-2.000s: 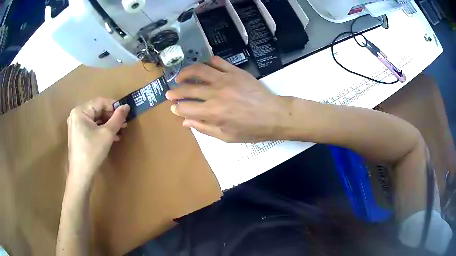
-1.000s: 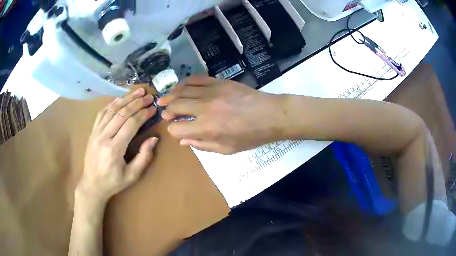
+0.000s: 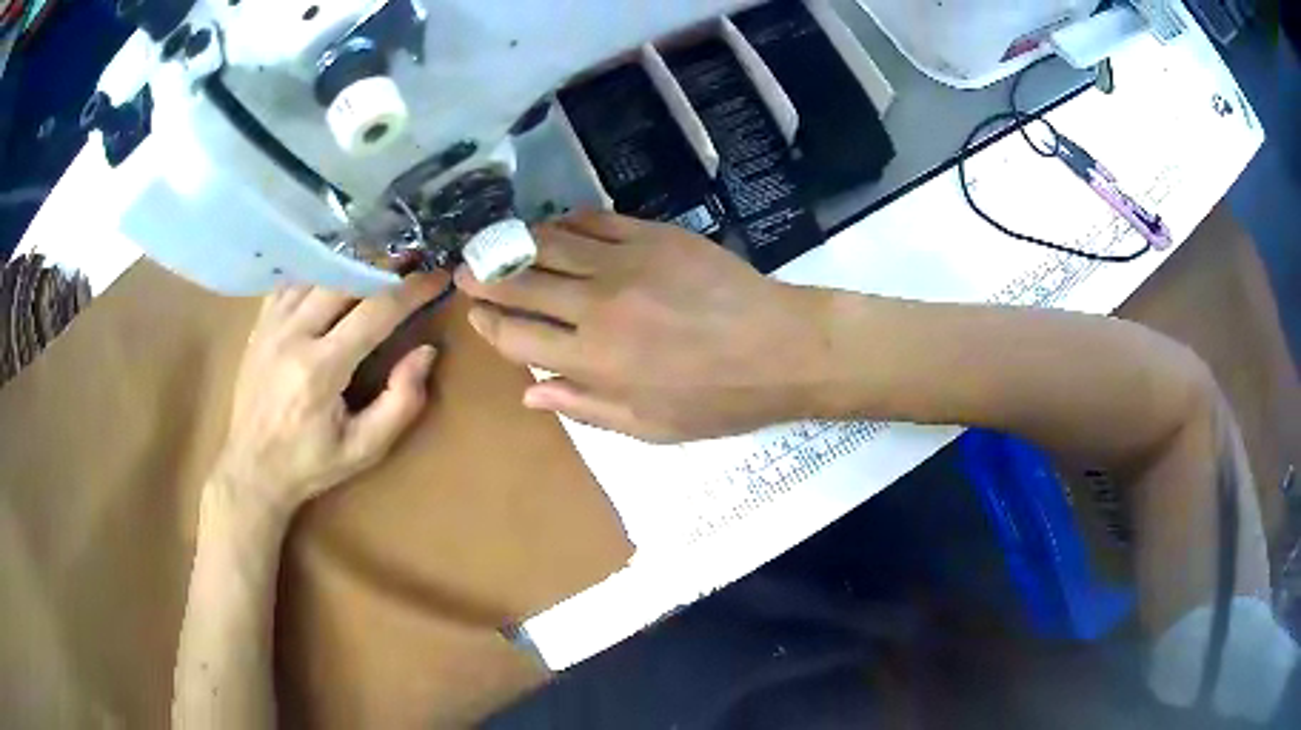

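Observation:
The brown garment panel [image 3: 471, 485] lies flat on the machine table, its inner edge under the machine head. My left hand [image 3: 307, 392] rests palm down on the panel, fingertips close to the needle area. My right hand [image 3: 642, 321] lies with its fingertips just below the white knob, at the panel's edge. Only a dark sliver of the care label [image 3: 440, 297] shows between my fingertips; the rest is hidden. The presser foot and needle are hidden behind the head and my fingers.
The sewing machine head [image 3: 243, 171] is above my left hand. The label box [image 3: 685, 129] holds black labels behind my right hand. Pink thread snips [image 3: 1120, 200] lie at the right. Stacked brown pieces [image 3: 36, 314] are far left. Brown fabric and a blue thing [image 3: 1042, 528] are at the right.
My left hand has let go of the label's outer end and moved forward to lie flat on the panel. The label is now mostly covered. The panel's front corner has shifted, showing more white table.

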